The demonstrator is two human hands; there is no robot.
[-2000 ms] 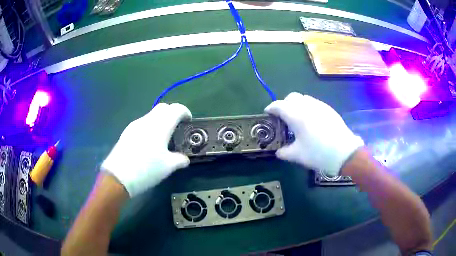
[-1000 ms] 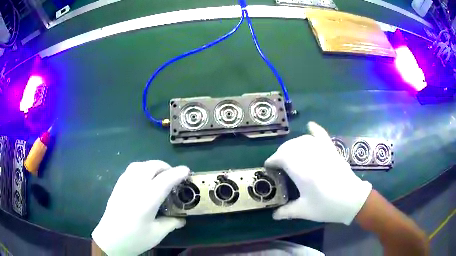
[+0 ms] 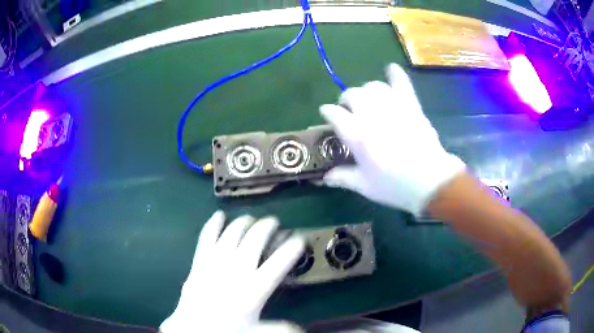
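A grey three-ring module (image 3: 290,155) sits on the hosed fixture (image 3: 247,190) in mid-view; I cannot tell the seam between them clearly. My right hand (image 3: 391,143), white-gloved, is over the fixture's right end and partly covers the right ring. Its thumb is by the near edge and its fingers by the far edge; whether it grips is unclear. A silver open-ring plate (image 3: 361,250) lies nearer me. My left hand (image 3: 234,273), white-gloved and slightly blurred, has its fingers apart over the plate's left end and hides that end.
The blue hose (image 3: 225,79) splits beyond the fixture. Purple lamps glare at left (image 3: 32,133) and right (image 3: 529,84). A yellow bottle (image 3: 43,213) and ringed plates (image 3: 23,244) are at left. A yellow-tan board (image 3: 449,40) is far right. Another module (image 3: 498,190) is partly behind my right arm.
The open-ring plate was held between both hands a second ago. My right hand has left it and moved up to the fixture. My left hand's fingers have spread. The view has shifted slightly.
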